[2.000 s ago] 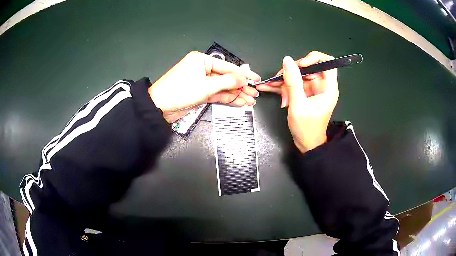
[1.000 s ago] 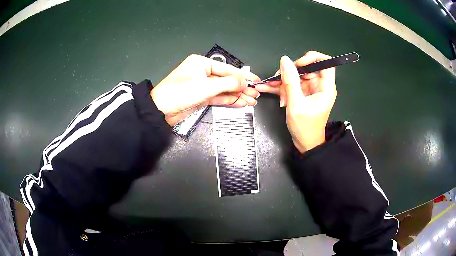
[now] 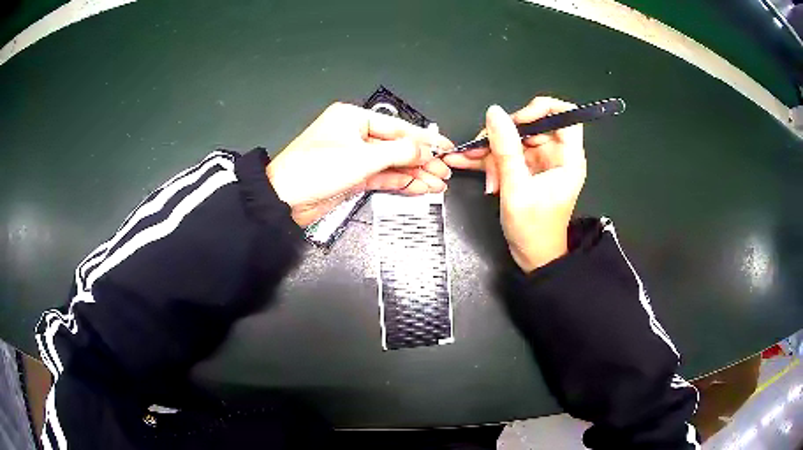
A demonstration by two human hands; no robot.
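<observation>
My left hand pinches a tiny dark component between its fingertips. My right hand holds black tweezers pen-like, their tip at the tiny component by the left fingertips. A black handset housing lies slanted on the table under my left hand, which hides its middle. Its round ring shows at the top end and a pale area at the lower end. An adhesive pad sheet with rows of thin black pieces lies below my left hand, its upper end partly covered.
The dark green tabletop has a pale strip curving along its far edge. A brown box-like object is at the lower right, below the table edge. A whitish shape shows at the bottom edge.
Both hands and the tweezers have shifted slightly left in the picture. The housing and sheet appear slightly lower. The fingertips and tweezer tip stay together.
</observation>
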